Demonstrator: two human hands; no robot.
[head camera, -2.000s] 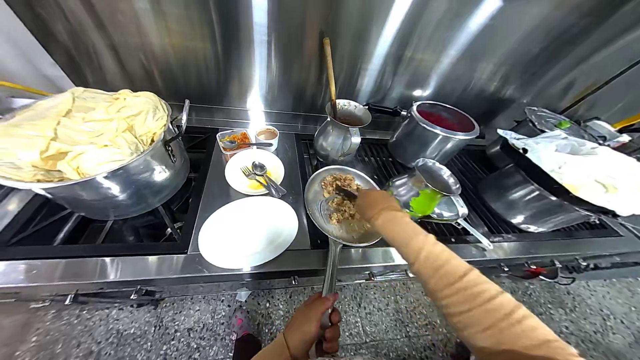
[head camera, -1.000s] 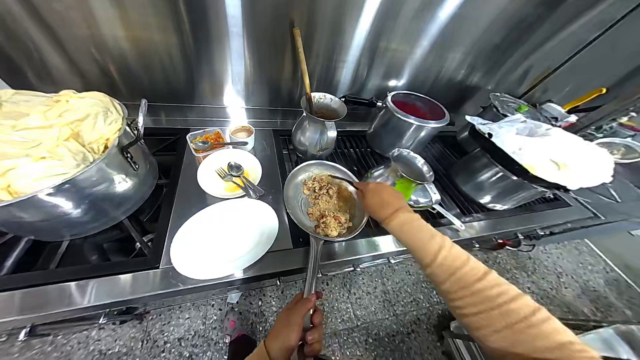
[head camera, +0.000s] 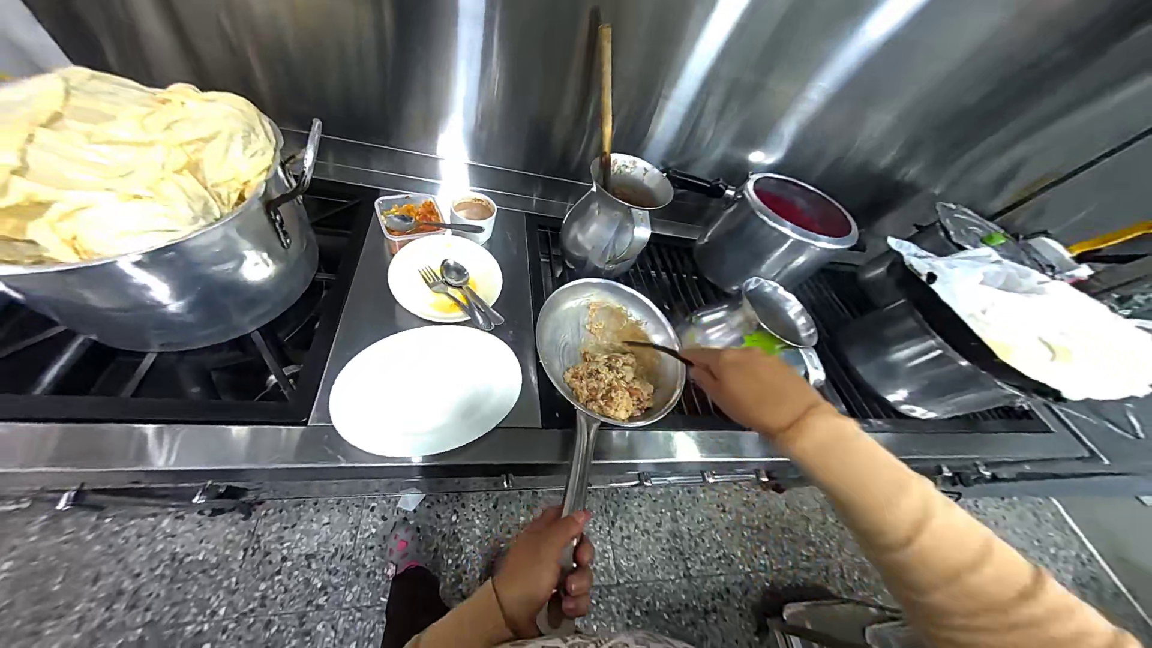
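Observation:
My left hand (head camera: 544, 571) grips the long handle of a metal frying pan (head camera: 562, 337) over the front edge of the stove. Inside the pan, a lumpy brown food mixture (head camera: 612, 385) lies toward the near side, with a thin smear behind it. My right hand (head camera: 751, 387) is at the pan's right rim and holds a dark utensil (head camera: 652, 346), whose tip reaches into the pan; its kind cannot be told. Left of the pan lies a white oval plate (head camera: 425, 391). Behind that, a white plate (head camera: 409, 274) bears a fork (head camera: 443, 286) and a spoon (head camera: 463, 281) over yellow residue.
A large cloth-covered pot (head camera: 207, 288) stands at left. Behind are a food container (head camera: 412, 216), a small cup (head camera: 474, 212), a metal pitcher (head camera: 598, 229) with a wooden-handled utensil (head camera: 606, 99), and a pot of red contents (head camera: 765, 243). Metal jugs (head camera: 779, 315) and a bag-topped pan (head camera: 1017, 333) stand right.
The food is gathered nearer the handle than one second ago, with more of the pan's far side bare. My left hand stays on the handle. The view has shifted.

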